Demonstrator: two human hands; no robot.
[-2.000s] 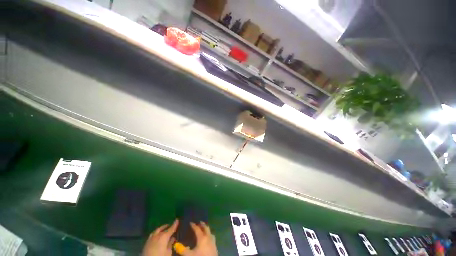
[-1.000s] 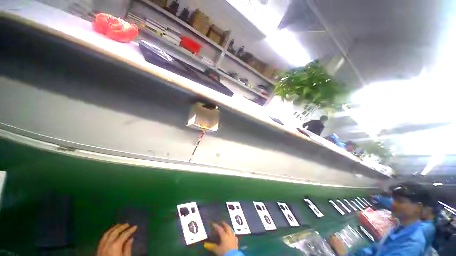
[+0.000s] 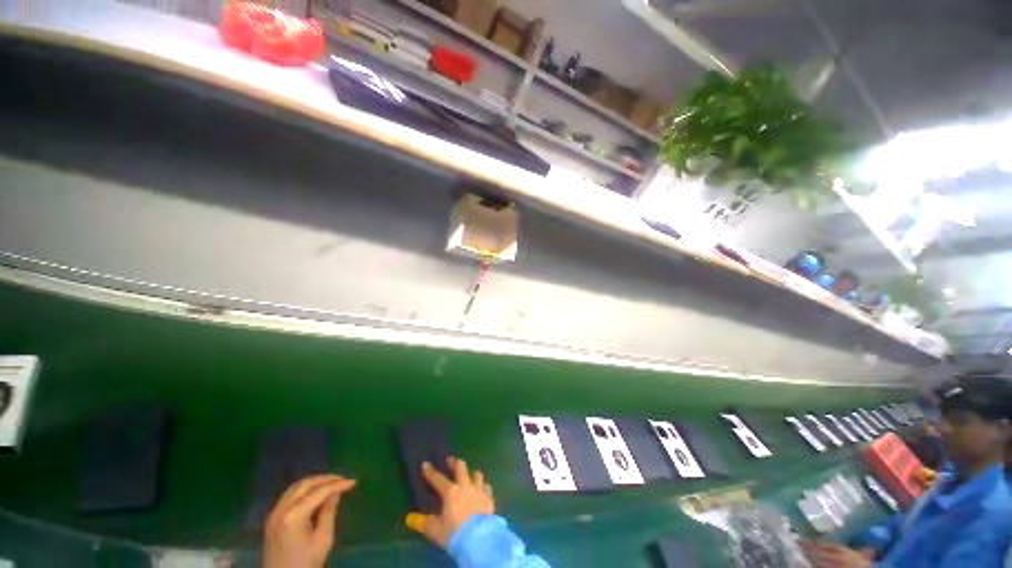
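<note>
Dark boxes lie on the green belt. My right hand (image 3: pixel 453 499) has its fingers on the lower right part of one black box (image 3: pixel 422 444), with a yellow cover on a digit by its lower end. My left hand (image 3: pixel 302 521), cut off by the bottom edge, is over the lower right part of another black box (image 3: pixel 286 455); nothing shows in its fingers. A third black box (image 3: pixel 122 457) lies farther left. To the right, a white printed box (image 3: pixel 546 453) with a round dark picture lies beside a dark box, in a row of several white and dark ones.
A white printed box (image 3: pixel 13 399) is cut off at the left edge. A pale partition (image 3: pixel 333 277) with a small open cardboard box (image 3: pixel 484 231) runs behind the belt. At right, a blue-sleeved person (image 3: pixel 963 510) is near clear bags (image 3: pixel 746 530) and a red tray (image 3: pixel 897 466).
The view has shifted. The white box that lay between my hands no longer shows there; a black box lies there under my right hand. My right hand has moved left, nearer my left hand.
</note>
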